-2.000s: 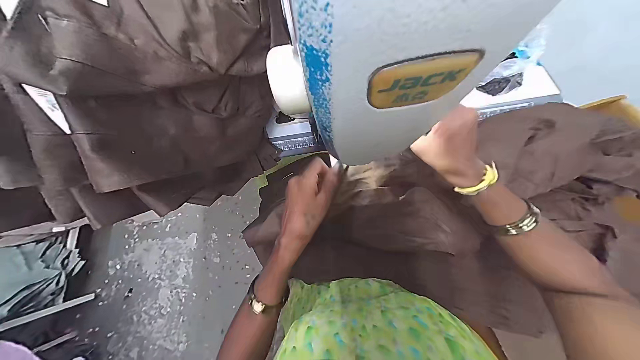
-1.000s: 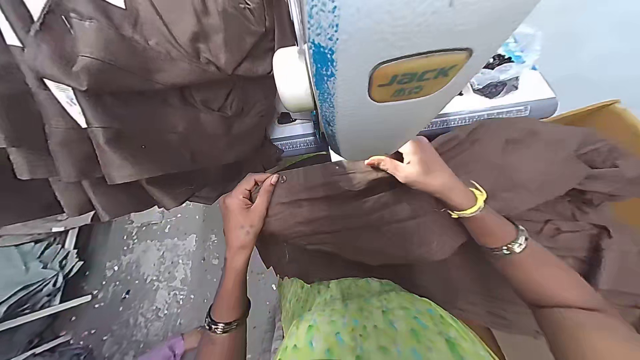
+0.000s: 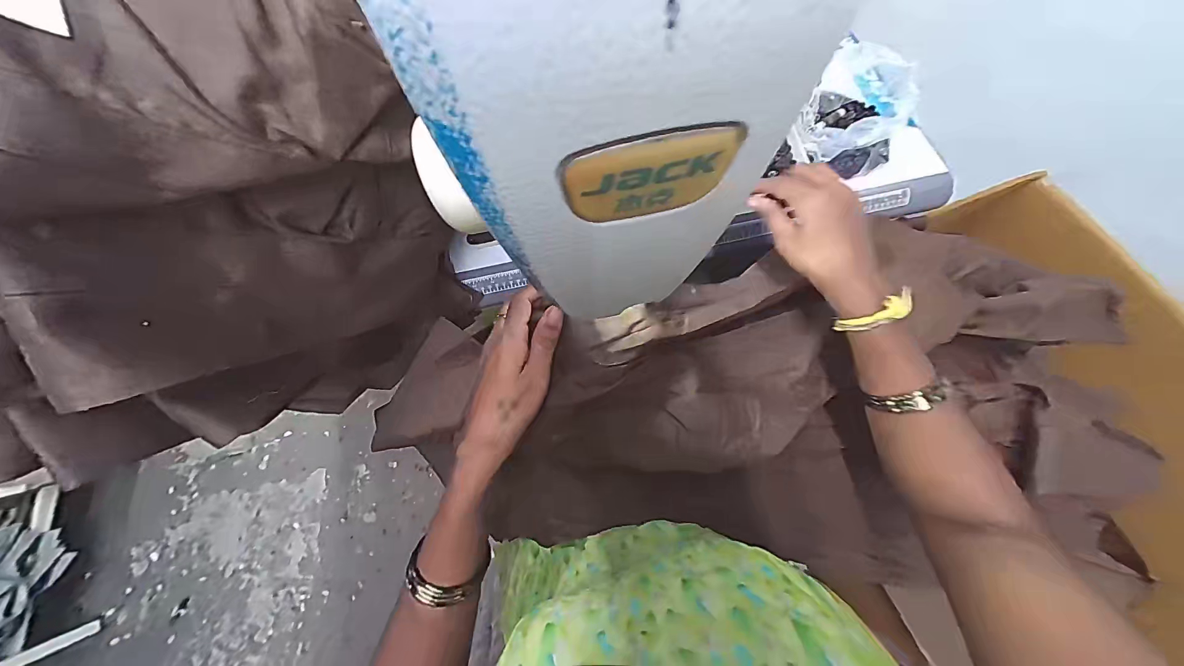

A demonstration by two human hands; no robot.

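Brown fabric (image 3: 666, 407) spreads across my lap and under the head of a white and blue Jack sewing machine (image 3: 610, 83). My left hand (image 3: 513, 370) lies on the fabric's upper edge, just left of the machine head's lower end; whether its fingertips pinch the cloth cannot be made out. My right hand (image 3: 814, 222) is raised at the right of the machine head, near black items, its fingers slightly curled and nothing plainly in them. The machine head hides the needle area.
A big pile of brown fabric (image 3: 231, 259) stands at the left. A clear plastic bag (image 3: 856, 102) with dark items sits on the machine bed (image 3: 916, 176) behind. A yellow-brown panel (image 3: 1064, 240) borders the right side. Grey cloths (image 3: 28, 573) lie low at the left.
My right hand has let go of the fabric edge and moved up and right. My left hand, earlier pinching the fabric's corner out at the left, is now closer to the machine head.
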